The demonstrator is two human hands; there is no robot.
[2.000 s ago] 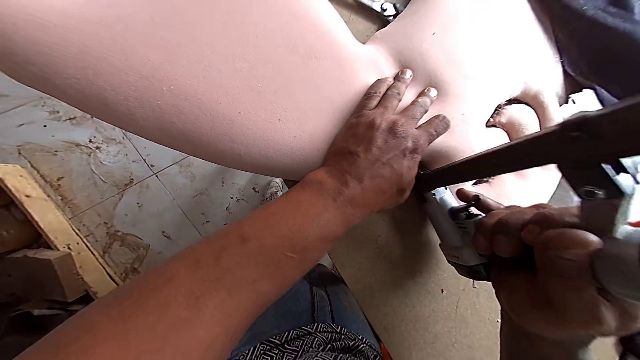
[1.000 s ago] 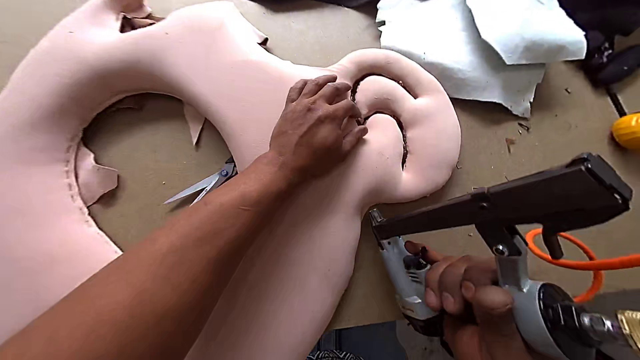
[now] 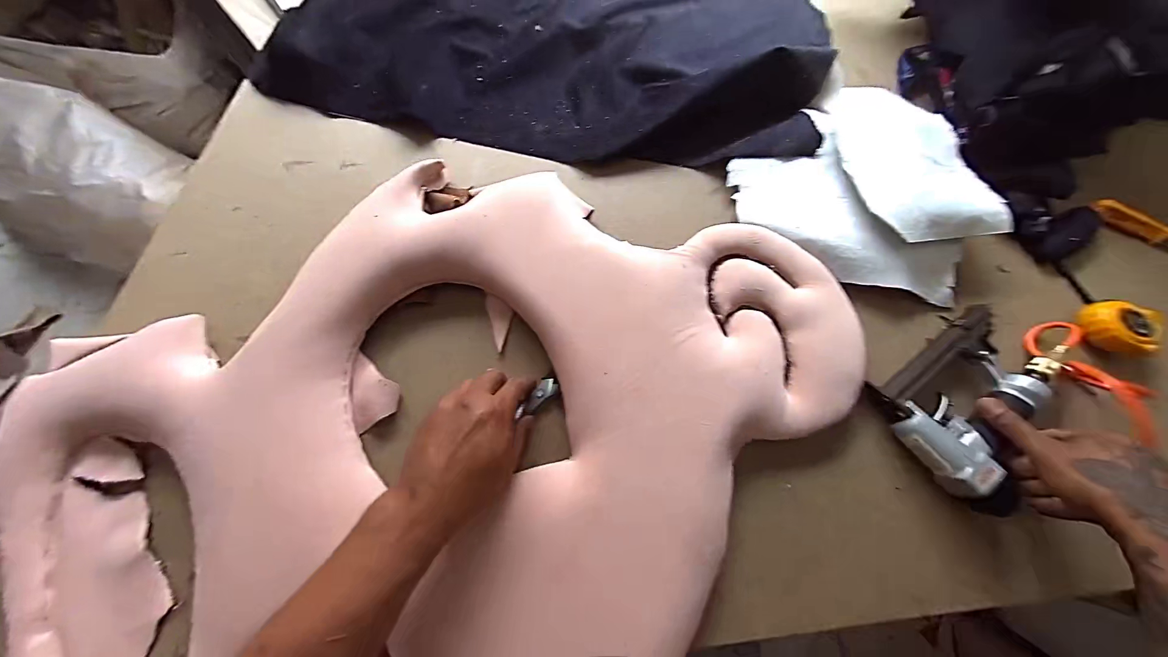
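A large curved form covered in pale pink padded fabric (image 3: 639,374) lies on the table, with a spiral end at its right. Inside its central opening, my left hand (image 3: 470,433) has its fingers curled on the scissors (image 3: 540,398); most of the scissors is hidden beneath the hand and the form's edge. To the right of the spiral, my right hand (image 3: 1049,465) is around the handle of a grey pneumatic staple gun (image 3: 949,447), whose nose points left towards the form's edge. Loose pink fabric flaps (image 3: 374,392) show inside the opening.
Dark cloth (image 3: 566,73) covers the table's far side, beside white batting sheets (image 3: 876,201). An orange air hose (image 3: 1118,383) joins the gun. Further right lie a yellow tape measure (image 3: 1121,326), an orange-handled tool (image 3: 1131,221) and black fabric (image 3: 1049,100). Brown board (image 3: 803,566) forms the tabletop.
My left hand has moved off the form near the spiral and down into the central opening, onto the scissors that lay there. My right hand and the staple gun have moved right, away from the form.
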